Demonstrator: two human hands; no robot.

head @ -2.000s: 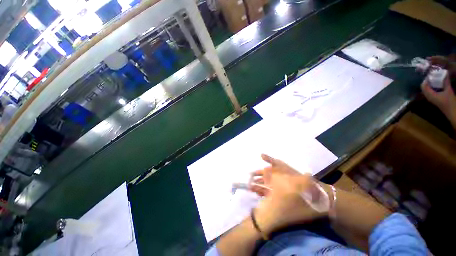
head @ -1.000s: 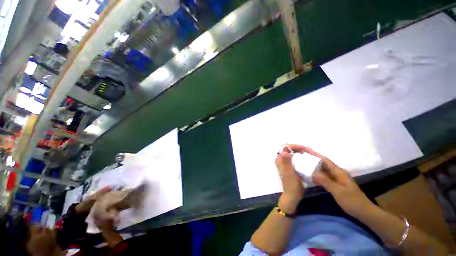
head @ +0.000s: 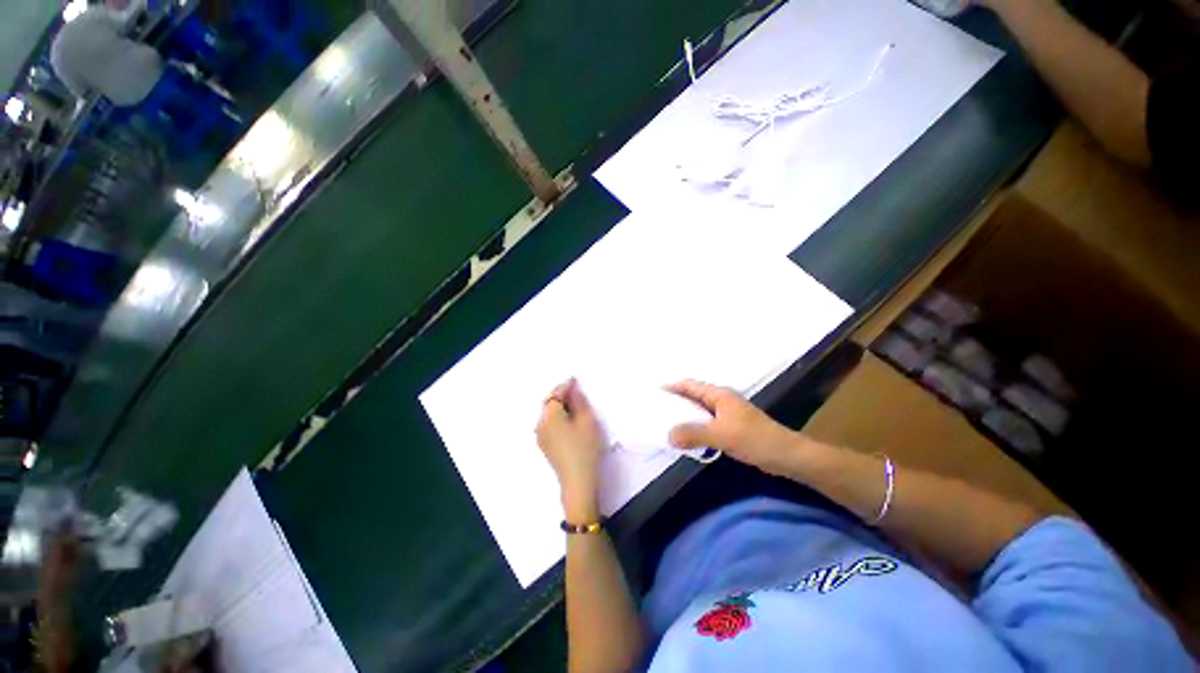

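My left hand (head: 569,427) is over the white paper sheet (head: 526,394), fingers curled; whether it grips anything is lost in glare. My right hand (head: 721,423) is to its right, thumb and fingers around the edge of a pale white unit (head: 645,418) that almost blends into the paper. A thin white cord loop (head: 707,455) hangs under my right hand. Another white unit with a tangled cord (head: 770,108) lies on the farther paper.
An open carton (head: 908,421) at right holds bagged units (head: 974,362) in rows. Another person's bare arm (head: 1086,79) reaches in at top right. Blurred hands and white items are at lower left. A metal rail and frame post (head: 480,99) stand beyond.
The view has swung right, bringing the carton into view. My hands, together around the white unit a second ago, are now farther apart.
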